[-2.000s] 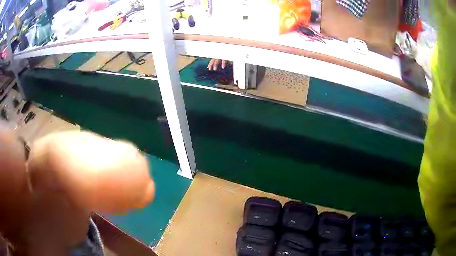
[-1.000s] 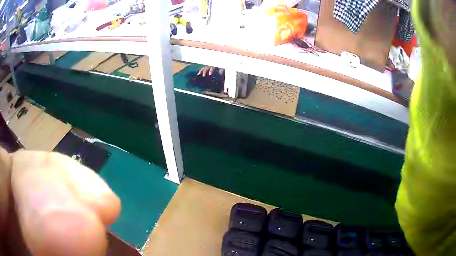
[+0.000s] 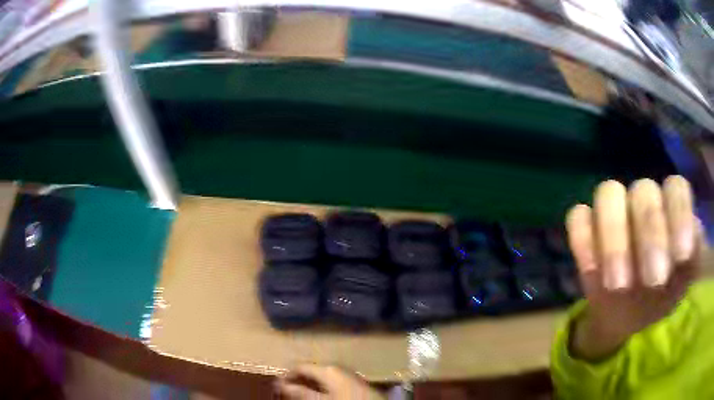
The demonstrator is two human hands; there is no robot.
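Small black zipped pouches (image 3: 356, 293) lie in two close rows on the tan bench top (image 3: 211, 312), and nothing grips them. A bare hand (image 3: 329, 383), cut off by the bottom edge, is just below the rows, with something pale at its wrist. It may be mine, but I cannot tell which hand it is or whether it holds anything. Another bare hand (image 3: 634, 242), its fingers curled and palm side towards me, is raised at the right in a yellow-green sleeve. It seems another person's and shows nothing in it.
The dark-green conveyor belt (image 3: 297, 156) runs beyond the bench. A white post (image 3: 137, 129) stands at its near edge on the left. A dark mat (image 3: 35, 238) with small pale objects lies on the teal bench section (image 3: 109, 258). Purple-red cloth (image 3: 27, 340) shows at lower left.
The view has swung right and down, so more pouches show. The large blurred fingers at the left are gone. A raised hand now shows at the yellow-green sleeve, and another hand at the bottom edge.
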